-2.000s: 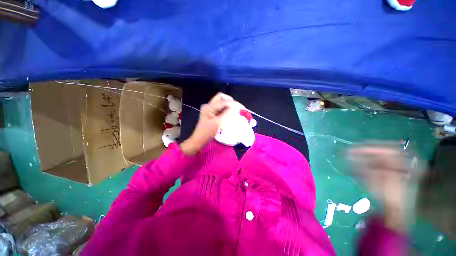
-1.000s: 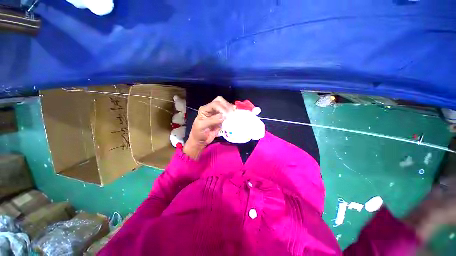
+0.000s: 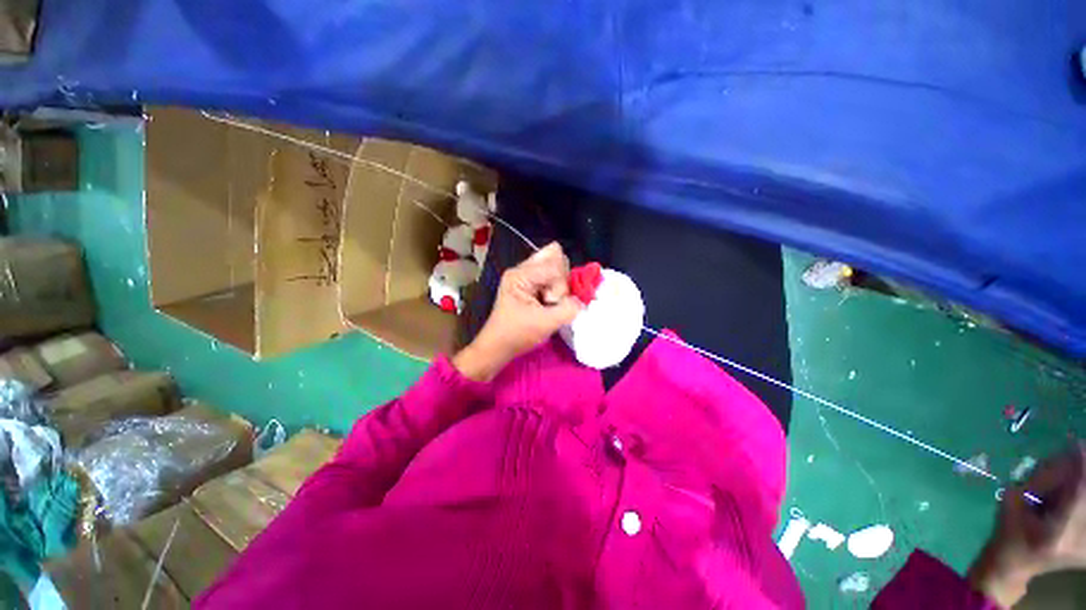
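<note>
My left hand (image 3: 532, 305) pinches a white plush toy (image 3: 610, 322) with a small red hat (image 3: 585, 284) above my lap. A white thread (image 3: 822, 403) runs taut from the toy down to the right, to my right hand (image 3: 1036, 518). My right hand is blurred and partly cut off at the right edge; its fingertips look closed at the thread's end. I cannot make out a needle. Another stretch of thread runs from beside my left hand up to the left, across the carton.
An open brown carton (image 3: 298, 244) with several white-and-red toys (image 3: 459, 256) stands left of my lap. The blue cloth-covered table (image 3: 715, 131) lies ahead. Cartons and plastic wrap (image 3: 161, 459) lie at lower left. White scraps (image 3: 869, 541) lie on the green floor.
My right hand moved out to the right, drawing the thread taut, then appears at the lower right edge. The toy has turned in my left hand. The view has tilted.
</note>
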